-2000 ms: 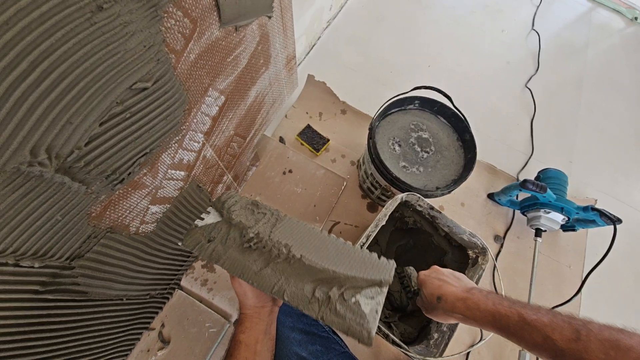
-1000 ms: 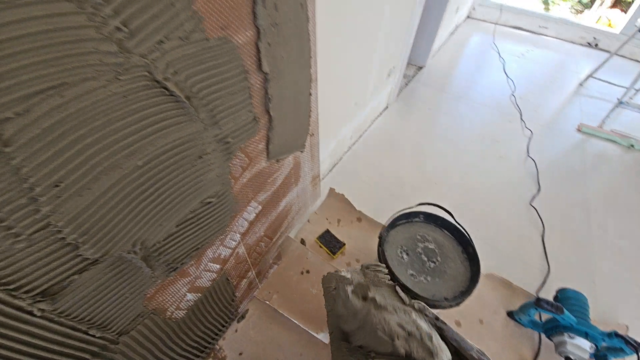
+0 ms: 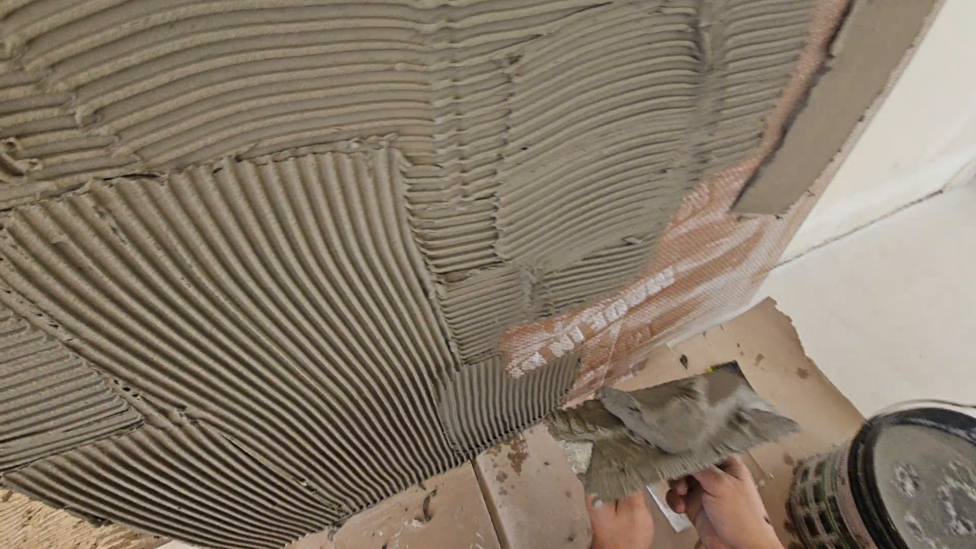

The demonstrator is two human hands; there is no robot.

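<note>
Grey mortar combed into ridges (image 3: 252, 305) covers most of the wall, over orange mesh matting (image 3: 595, 328) that shows along the lower right. Close to the wall's foot is a notched trowel (image 3: 671, 427) whose blade carries a thick heap of mortar. My left hand (image 3: 621, 524) is under its left end, partly cut off by the frame and closed at the trowel; the handle is hidden. My right hand (image 3: 724, 499) has its fingers curled just below the blade's near edge; mortar and the blade hide what it grips.
A black bucket (image 3: 862, 488) of cloudy grey water stands at the lower right. Mortar-spotted brown sheeting (image 3: 793, 358) lies on the floor beside the wall. A smooth mortar band (image 3: 831, 114) runs down near the wall's right edge. The pale floor (image 3: 900, 290) lies beyond.
My right hand was in the mortar tub two seconds ago; it is now up beside the loaded notched trowel. The view has swung toward the wall, leaving the tub and blue mixer out of sight.
</note>
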